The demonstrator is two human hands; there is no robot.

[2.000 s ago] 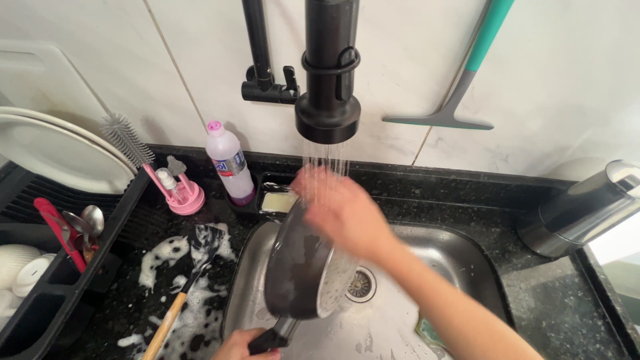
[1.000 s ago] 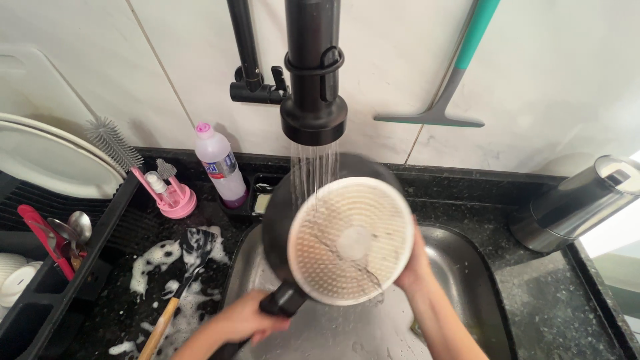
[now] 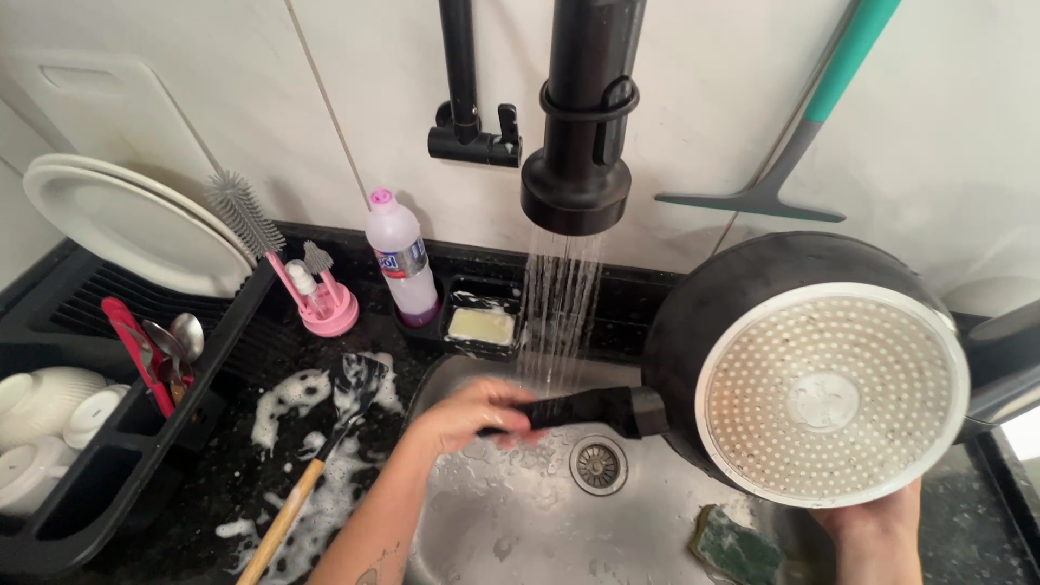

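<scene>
A black frying pan point(image 3: 682, 325) is tilted over the right of the steel sink point(image 3: 520, 504), its pale dotted underside facing me. My left hand point(image 3: 479, 418) grips the end of its black handle. Under the lower right edge of the pan, my right hand point(image 3: 873, 520) supports it, fingers mostly hidden. Water runs from the black faucet head point(image 3: 575, 195), left of the pan body, and falls by the handle and my left fingers. A green scouring sponge point(image 3: 735, 544) lies in the sink, right of the drain strainer point(image 3: 599, 465).
A soapy spatula with a wooden handle point(image 3: 284, 520) lies in suds on the counter. Behind stand a detergent bottle point(image 3: 400, 260), a soap bar point(image 3: 481, 327) and a pink brush holder point(image 3: 329, 313). A black dish rack point(image 3: 122, 479) is at left; a squeegee point(image 3: 756, 203) hangs on the wall.
The pan has moved right, out from under the faucet stream. My left hand has shifted toward the handle's end, while my right hand has gone from the pan's side to its lower edge.
</scene>
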